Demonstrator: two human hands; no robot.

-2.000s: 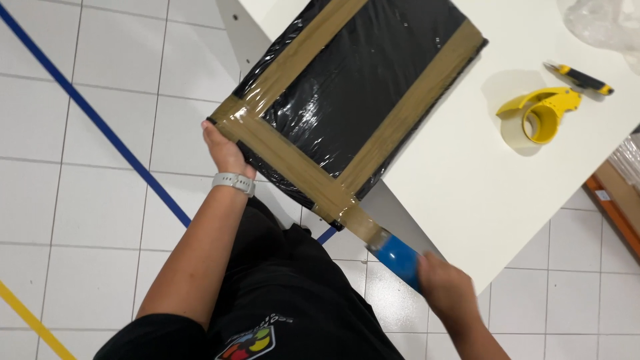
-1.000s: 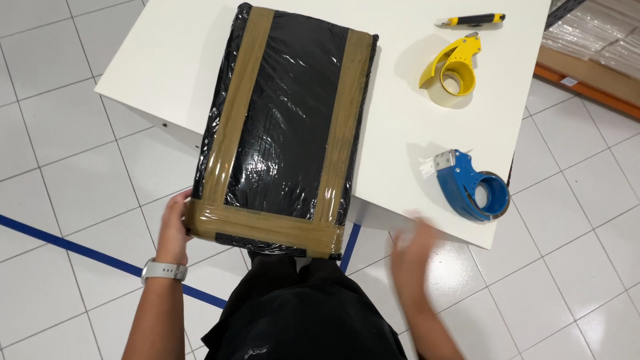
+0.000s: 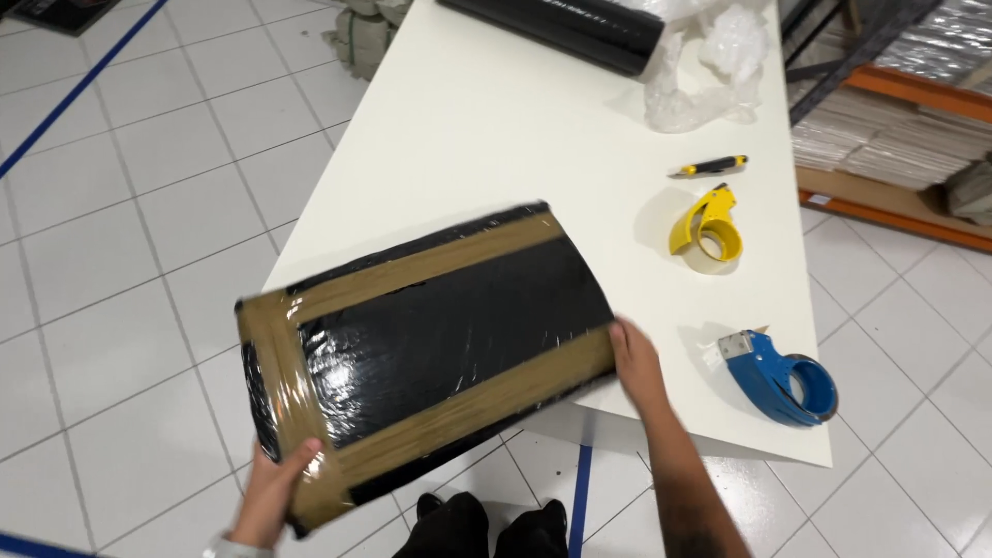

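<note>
A flat package in black plastic wrap [image 3: 457,333], with brown tape along three sides, is held tilted at the near edge of the white table. My left hand [image 3: 275,488] grips its near left corner, thumb on top of the tape. At the right end, my right hand [image 3: 637,360] holds the corner with the thumb on top; the fingers of both hands are partly hidden beneath. Right of the package, a blue tape dispenser [image 3: 775,380] lies on the table. Farther back are a yellow tape dispenser [image 3: 709,232] and a black and yellow utility knife [image 3: 711,166].
On the white table [image 3: 480,132], a black plastic film roll [image 3: 558,27] and crumpled clear plastic [image 3: 713,74] lie at the far end. A rack with orange beams [image 3: 891,213] and stacked material stands at the right. Blue floor tape [image 3: 77,89] crosses the tiles at left.
The blue dispenser, in my right hand two seconds ago, lies on the table. My right hand has moved from beside the package onto its right end. The package has turned to lie more crosswise in view.
</note>
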